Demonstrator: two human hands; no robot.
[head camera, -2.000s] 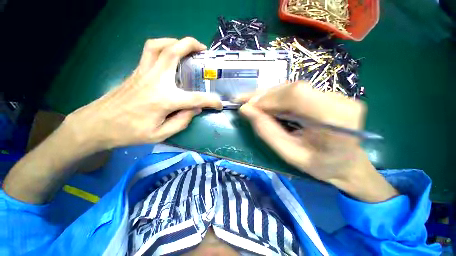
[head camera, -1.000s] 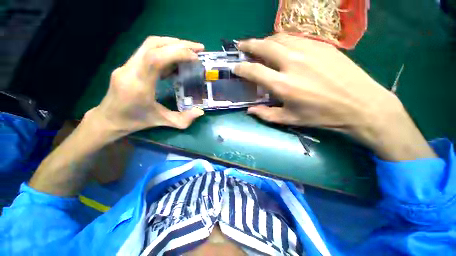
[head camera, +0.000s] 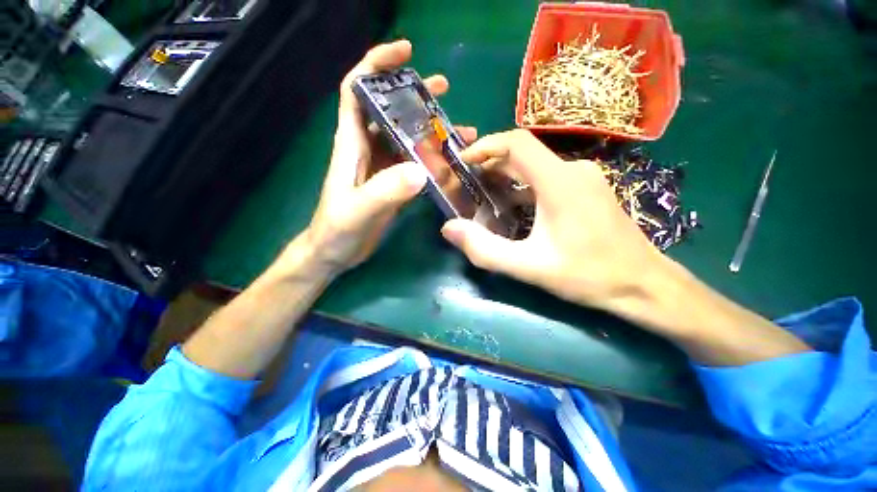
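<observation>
A silver-grey phone middle frame (head camera: 420, 144) is held tilted above the green mat, its inside facing up, with a small orange flex patch inside. My left hand (head camera: 370, 183) grips its upper left part, thumb on the near long edge and fingers behind. My right hand (head camera: 558, 216) holds its lower right end between thumb and fingers. Tweezers (head camera: 754, 217) lie on the mat at the right, untouched. A pile of small black and pale-gold slivers (head camera: 657, 197) lies beyond my right hand, which partly hides it.
A red bin (head camera: 676, 82) of pale-gold slivers (head camera: 588, 86) stands at the far side. A long black rack (head camera: 207, 101) at the left holds silver phone frames (head camera: 171, 66). A blue sleeve (head camera: 60, 317) of another person shows at the left. A brown box (head camera: 185, 322) is below the bench edge.
The phone frame has turned from lying level across the view to a slant, its right end now lower. Both hands turned with it. The tweezers left my right hand between the two earlier frames.
</observation>
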